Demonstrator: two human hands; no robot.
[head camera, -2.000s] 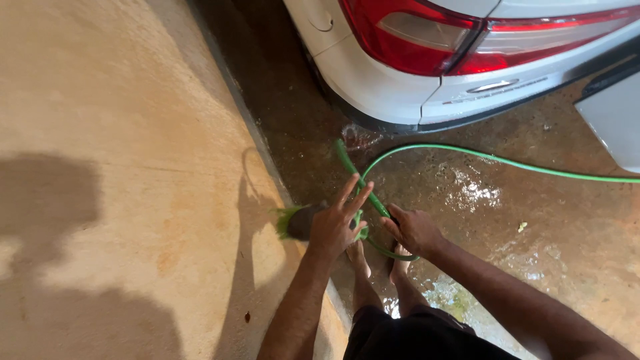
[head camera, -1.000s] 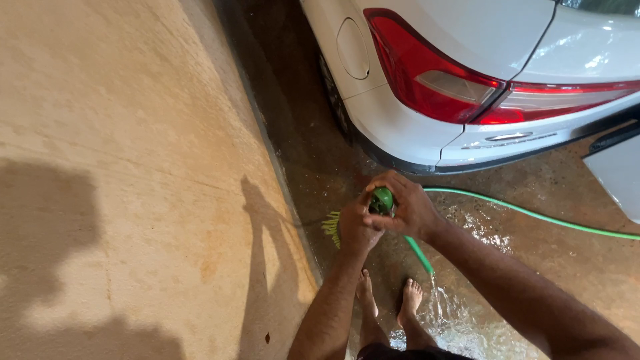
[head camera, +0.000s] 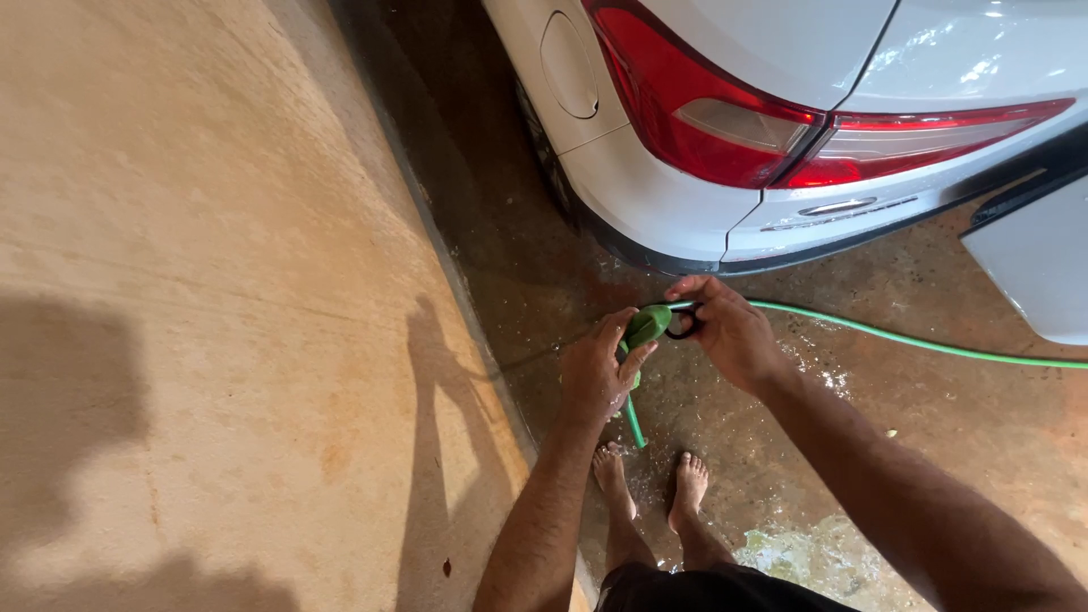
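Observation:
My left hand (head camera: 605, 365) is closed around a green object (head camera: 648, 326) with a rounded end, perhaps the handle of a brush; its lower part is hidden by the hand. Just to the right, the fingers of my right hand (head camera: 727, 327) hold a dark ring or loop (head camera: 682, 321) beside that rounded end. A green garden hose (head camera: 858, 325) runs in from the right and passes behind my hands. Its lower end (head camera: 636, 425) hangs below my left hand, above my bare feet.
A white car's rear corner (head camera: 663, 204) with a red tail light (head camera: 705, 127) stands ahead and to the right. A tan wall (head camera: 255, 255) rises at the left. The brown floor (head camera: 765, 433) is wet. A white panel (head camera: 1037, 263) juts in at the right edge.
Two seconds ago my hands were lower, with the hose in my right hand and its end pointing up. One second ago both hands were together around the green object; now they are slightly apart.

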